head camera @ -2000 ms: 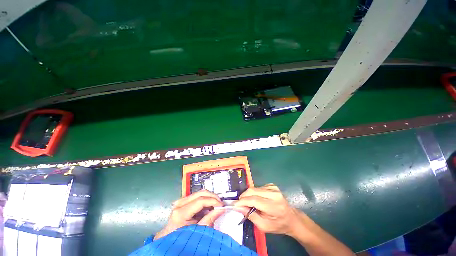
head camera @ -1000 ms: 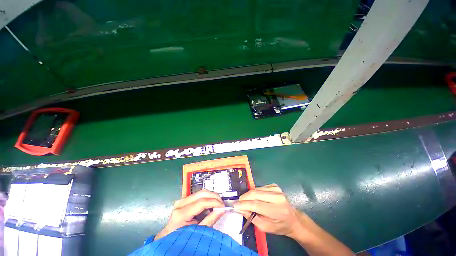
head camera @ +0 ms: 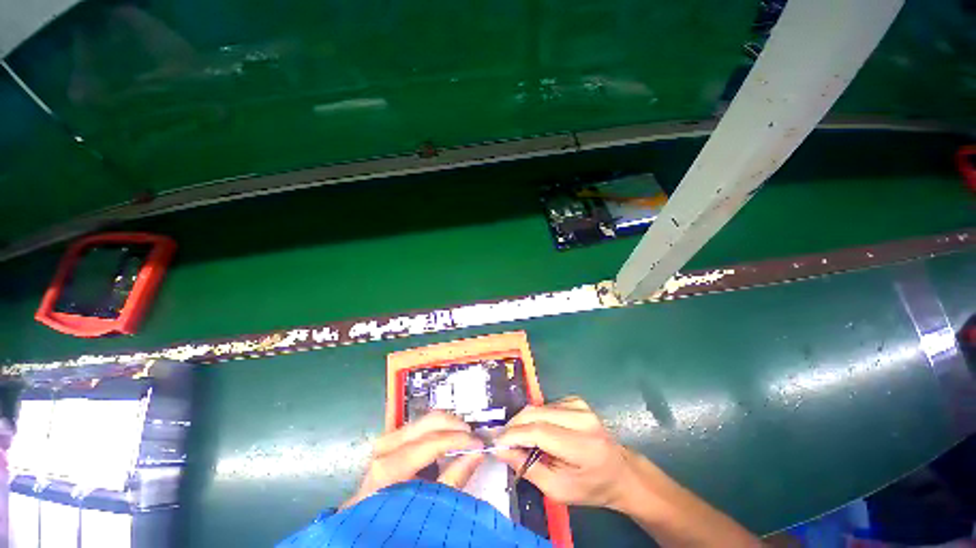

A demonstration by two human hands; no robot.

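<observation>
The open tablet unit (head camera: 462,387) lies on the bench in front of me, inside an orange-red frame (head camera: 458,348). Its circuit board with silver shields shows at the top; my hands and a blue sleeve hide much of the lower part. My left hand (head camera: 420,447) and my right hand (head camera: 567,450) meet over the middle of the unit. Their fingertips pinch a thin pale strip (head camera: 482,451) between them. My right hand also holds thin dark tweezers (head camera: 529,462), pointing down over the pale battery (head camera: 487,484).
A green belt (head camera: 353,257) runs behind a chipped metal rail (head camera: 428,322). It carries a red-framed unit (head camera: 105,284) at left and an unframed device (head camera: 603,211) beside a slanted grey post (head camera: 749,150). A shiny tray-like thing with white rectangles (head camera: 80,441) lies at far left.
The units on the belt have moved right. The pale piece at my fingertips now shows as a thin, nearly edge-on strip. My hands stay in nearly the same place.
</observation>
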